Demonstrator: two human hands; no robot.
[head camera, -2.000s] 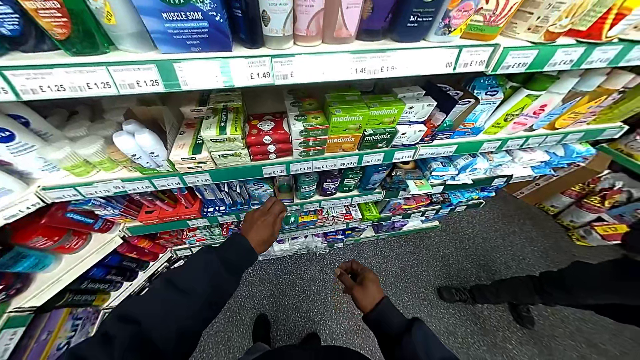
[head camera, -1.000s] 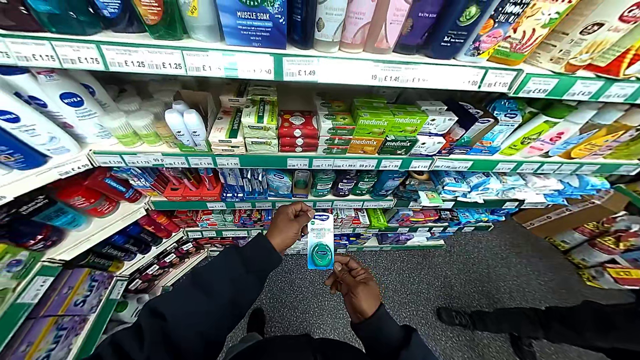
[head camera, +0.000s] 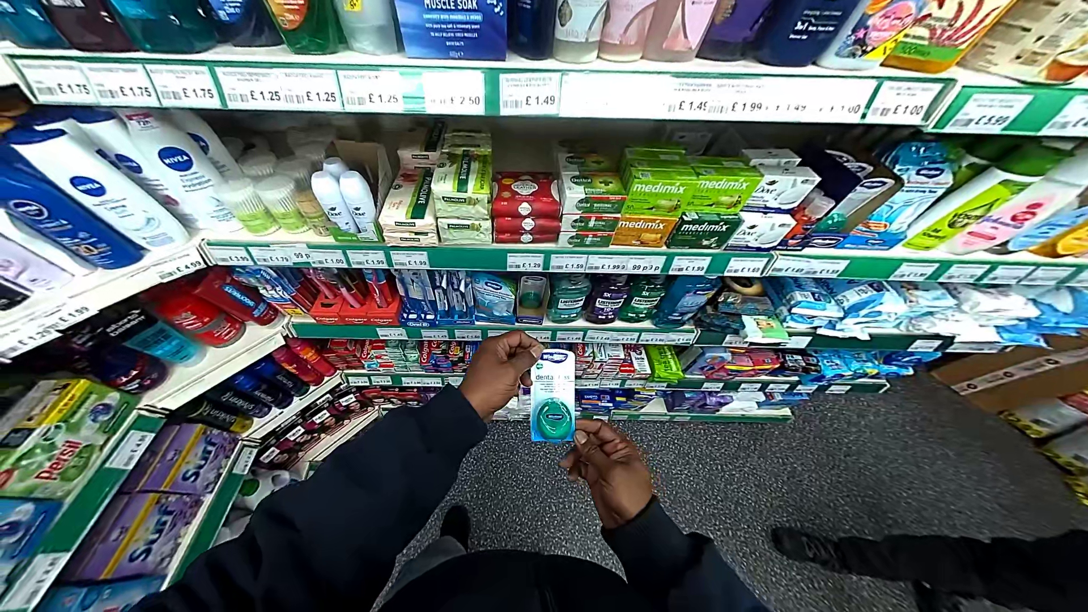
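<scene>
A dental floss pack (head camera: 553, 396), a blue and white card with a round green case on it, stands upright between my hands. My left hand (head camera: 503, 374) pinches its upper left corner between thumb and finger. At the lower right corner, my right hand (head camera: 608, 467) grips it with thumb and fingertips. Behind it runs a shelf of oral care goods: an open display box (head camera: 532, 299) with a small green item in it, mouthwash bottles (head camera: 605, 297) to its right and packs of toothbrushes (head camera: 435, 296) to its left.
Boxed soaps (head camera: 650, 189) and lotion bottles (head camera: 174, 159) fill the shelf above. Laundry boxes (head camera: 144, 510) line the left side shelves. A cardboard box (head camera: 1011, 374) stands at the right. Another person's leg and dark shoe (head camera: 807, 546) are on the speckled floor (head camera: 722, 484) at the lower right.
Two seconds ago my left hand was by the oral care shelf and my right hand was apart, lower down. The floss pack has since come between both hands.
</scene>
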